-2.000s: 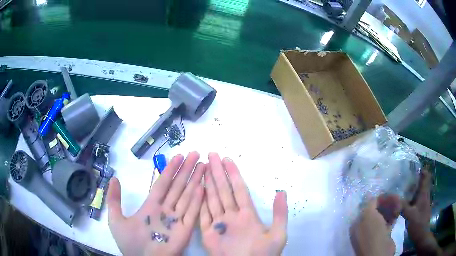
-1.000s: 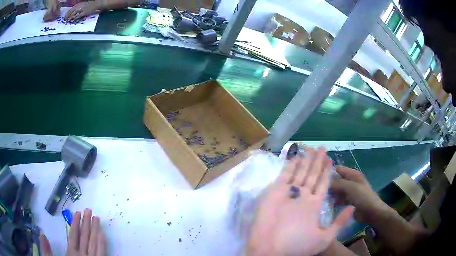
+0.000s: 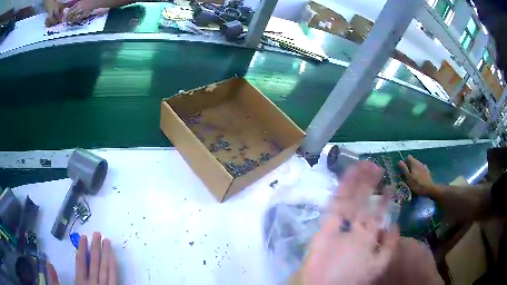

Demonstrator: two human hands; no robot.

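Observation:
My right hand point(image 3: 347, 242) is blurred at the lower right, palm up and flat, with a small dark part point(image 3: 345, 225) lying on it. My left hand point(image 3: 95, 261) is at the bottom left edge, fingers up; its palm is cut off, so its contents are hidden. A grey fan housing point(image 3: 86, 172) lies left, its circuit board point(image 3: 81, 212) and a blue battery cell point(image 3: 74, 240) beside the handle. A brown cardboard box point(image 3: 194, 158) holds scattered small dark parts point(image 3: 243, 166). A clear plastic bag point(image 3: 294, 222) lies beside my right hand.
Several grey units point(image 3: 22, 222) are piled at the left edge. A green conveyor belt point(image 3: 50, 100) runs behind the white sheet point(image 3: 161, 234), which has dark bits on it. A grey post point(image 3: 361, 72) stands behind the box. Another person's hand point(image 3: 417, 175) is at the right, near more housings point(image 3: 344, 158).
Since two seconds ago the view has swung right and my hands have moved apart. In the last second the other person's hand has moved off rightward and the plastic bag has shifted.

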